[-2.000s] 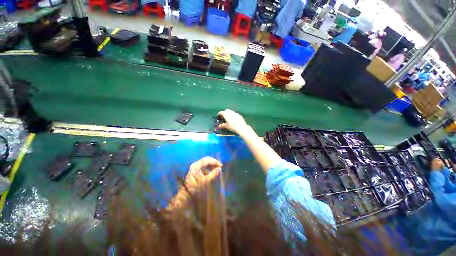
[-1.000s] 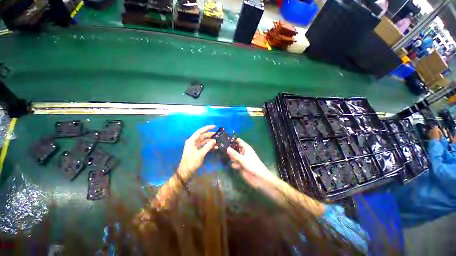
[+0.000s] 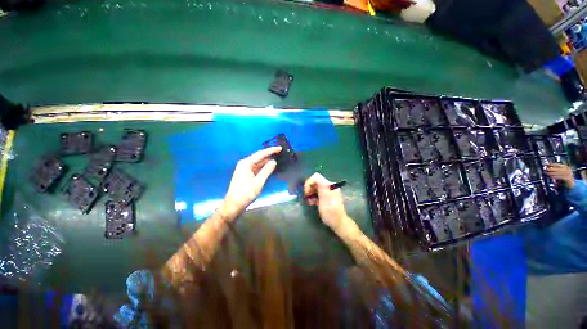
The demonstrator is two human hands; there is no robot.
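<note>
My left hand (image 3: 250,177) grips a small black plastic housing (image 3: 281,151) between thumb and fingers, over the bright blue film (image 3: 215,151). My right hand (image 3: 325,196) is to the right of the housing and apart from it. It holds a dark pen-like tool (image 3: 337,185), whose end sticks out to the right past the fingers. The other end of the tool is hidden or blurred. Hair in front of the camera covers the lower part of both forearms.
Several loose black housings (image 3: 120,219) lie on the bench at left, near crumpled clear plastic (image 3: 29,247). One black housing (image 3: 281,83) lies on the green conveyor belt (image 3: 161,58) beyond the pale rail (image 3: 129,114). Stacked black blister trays (image 3: 444,164) stand at right, beside another person's hand (image 3: 560,173).
My right hand reached to the belt, then came back to the housing with my left. Now it is off the housing and holds the pen-like tool. The view has tilted down.
</note>
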